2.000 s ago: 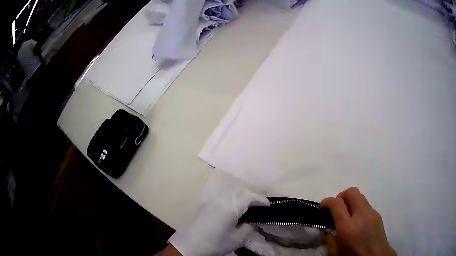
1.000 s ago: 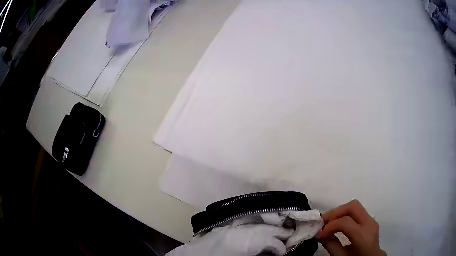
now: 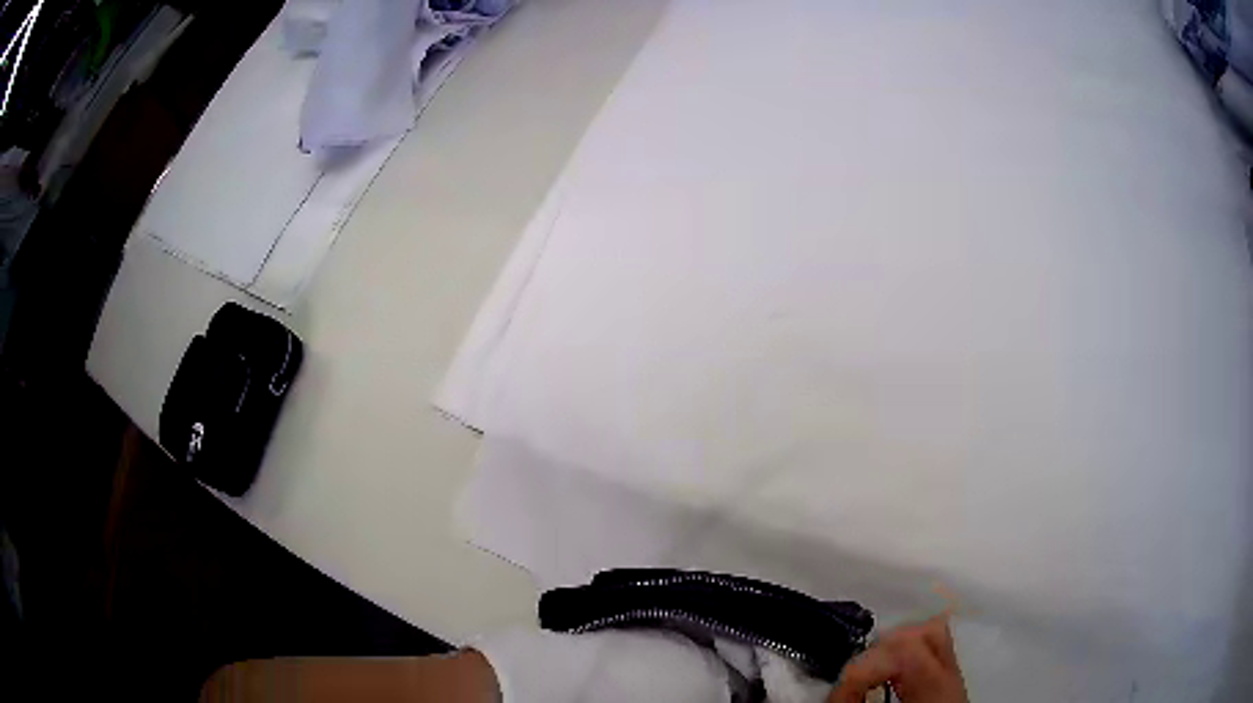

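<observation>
An open black pouch bag (image 3: 687, 600) lies at the bottom centre, its silvery zipper curving along the opening. My left hand (image 3: 612, 665), in a white glove, reaches to the bag's opening; its fingers are hidden there or cut off by the bottom edge, so its hold is unclear. White material shows inside the opening. My bare right hand (image 3: 904, 662) is at the bag's right end, fingertips bent against its edge, partly cut off by the frame. A second black pouch bag with a small white logo (image 3: 231, 398) lies closed on the table at left.
Large white sheets (image 3: 879, 275) cover the middle and right of the cream table (image 3: 364, 371). More flat sheets (image 3: 227, 192) lie at the far left with lilac-white rolled material (image 3: 360, 76) on them. The table's curved edge runs along the left. Another bundle shows at the top right.
The open bag looks flatter and lower in view than a second ago. My gloved hand has moved down along it, with the forearm now showing. My right hand has moved lower.
</observation>
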